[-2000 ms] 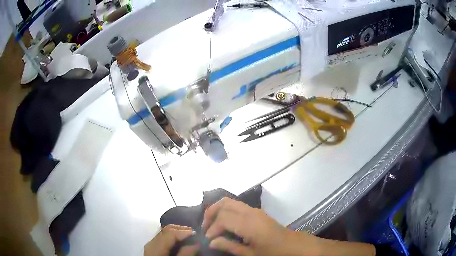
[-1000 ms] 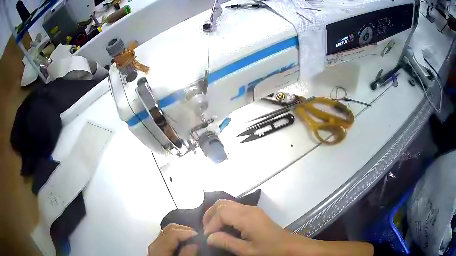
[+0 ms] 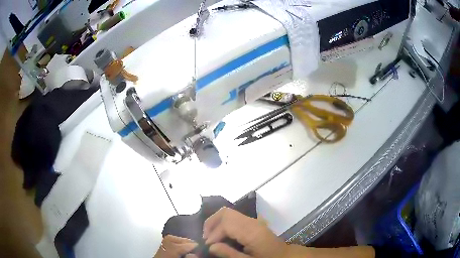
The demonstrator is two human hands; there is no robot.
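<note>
A dark cut piece (image 3: pixel 184 227) lies on the white machine bed at the bottom centre, nearest me. My right hand (image 3: pixel 239 234) pinches it from the right, fingers bent over its middle. My left hand (image 3: pixel 176 247) is at its lower left edge, cut off by the bottom of the picture, with fingertips on the cloth. The fingertips of both hands nearly meet. The lower part of the piece is hidden by the hands and the frame edge. The needle area (image 3: pixel 176 155) is beyond the cloth, apart from it and brightly lit.
The white sewing machine head (image 3: pixel 242 60) crosses the top. Yellow-handled scissors (image 3: pixel 323 115) and black thread snips (image 3: pixel 265 128) lie under its arm. At left are an off-white pattern piece (image 3: pixel 73 176) and a dark fabric pile (image 3: pixel 38 136). The table's ridged edge (image 3: pixel 353 186) curves at right.
The view has shifted a little, so the machine sits slightly further left and the left hand lower. The hands keep hold of the dark piece with only slight finger movement.
</note>
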